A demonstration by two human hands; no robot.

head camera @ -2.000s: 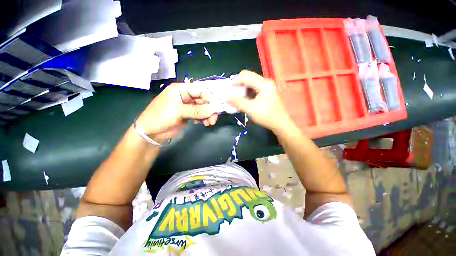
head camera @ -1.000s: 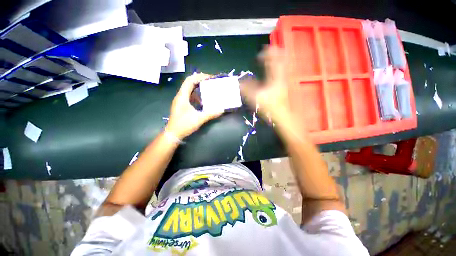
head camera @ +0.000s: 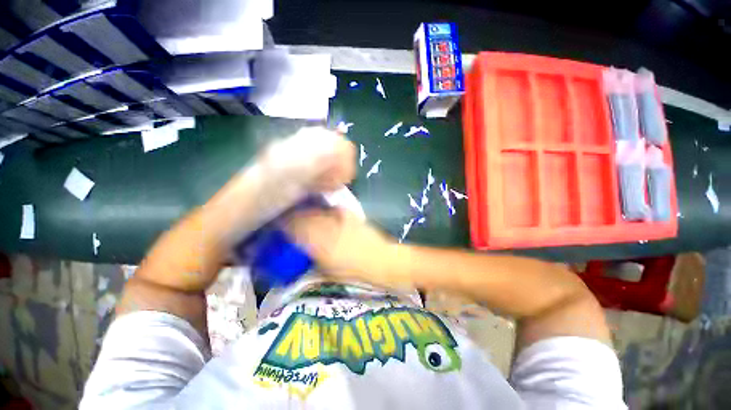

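Observation:
A blue and white carton shows blurred between my hands, low in front of my chest, its blue part downward. My right hand is blurred and holds the carton from the right. My left hand is blurred, raised above it; its fingers and whether it touches anything cannot be made out. A retail box with red pictures on a blue side stands upright behind, beside the red tray. Several bagged dark units lie in the tray's right-hand pockets; the other pockets hold nothing.
A bank of blue-and-white open cartons with white flaps fills the upper left. Paper scraps and trim slivers lie on the green bench. A red stool stands below the bench at right.
A retail box now stands left of the tray, where none stood before. My hands have moved down and left, with a blue and white carton between them. The view has shifted slightly.

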